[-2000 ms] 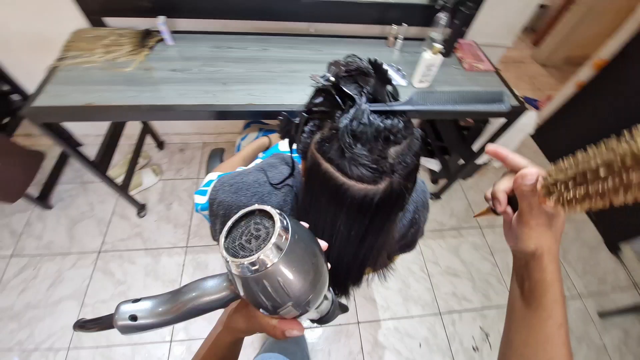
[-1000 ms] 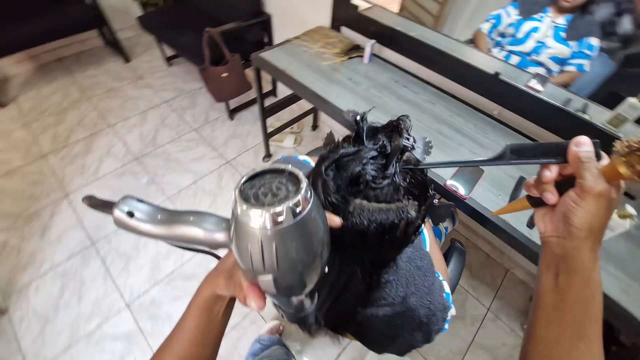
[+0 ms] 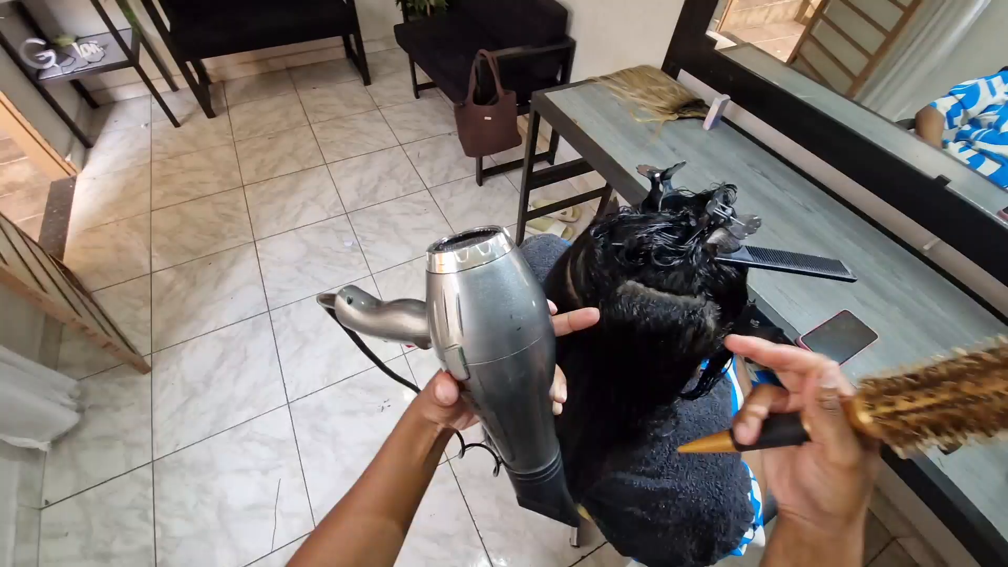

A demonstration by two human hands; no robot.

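My left hand (image 3: 453, 402) is wrapped around the barrel of a silver hair dryer (image 3: 504, 354), its black nozzle pointing down beside a seated person's dark hair (image 3: 630, 378). My right hand (image 3: 819, 425) grips the black and gold handle of a round bristle brush (image 3: 937, 394); its index finger reaches toward the hair. Clips (image 3: 732, 224) hold up the hair on the crown, where a parting shows. A black comb (image 3: 795, 261) sticks out of the hair to the right. A dark towel (image 3: 669, 480) covers the person's shoulders.
A grey table (image 3: 795, 189) with a phone (image 3: 839, 337) and a blond hairpiece (image 3: 650, 90) stands below a framed mirror (image 3: 874, 102). Behind are a black chair (image 3: 504, 31) and a brown handbag (image 3: 487, 126). The dryer's cord (image 3: 370, 354) hangs at left.
The comb, held in my right hand one second ago, is now in the hair and out of that hand. The brush remains in my right hand. The view has swung left.
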